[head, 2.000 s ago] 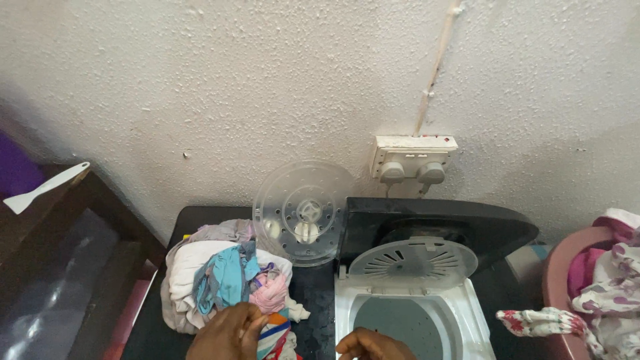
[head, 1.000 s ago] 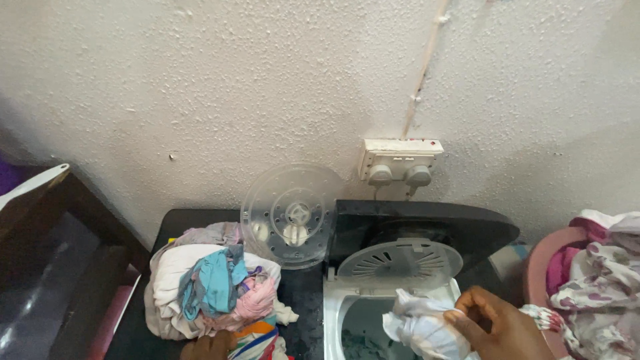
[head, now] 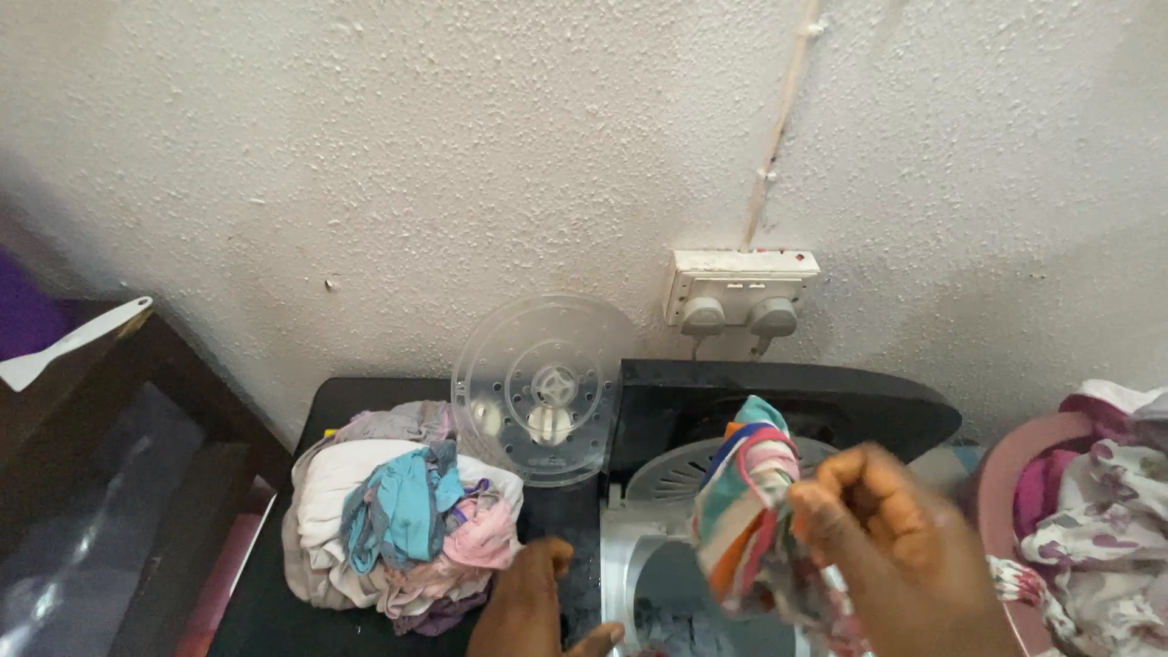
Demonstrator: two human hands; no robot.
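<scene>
My right hand [head: 876,538] pinches a multicoloured striped cloth [head: 748,511], which hangs over the open tub [head: 703,593] of a washing machine. Nearer the middle, my left hand [head: 538,602] has its thumb and fingers apart with nothing between them, just right of a heap of laundry. That heap holds a white cloth [head: 338,493], a blue garment [head: 401,511] and a pink one [head: 484,534], on the machine's black top [head: 274,593]. Behind the tub a grey slotted inner lid [head: 675,470] and the black outer lid [head: 785,388] stand raised.
A clear perforated plastic disc [head: 547,456] leans against the wall. Above the lid is a double wall socket [head: 744,287] with two plugs. At right, a pink basin [head: 999,484] holds floral clothes [head: 1104,511]. A white spatula [head: 78,342] lies on dark furniture [head: 201,411] at left.
A second ago my right hand held a white cloth over the tub and the striped cloth lay beside the heap. The striped cloth is now in my right hand, and my left hand is further right.
</scene>
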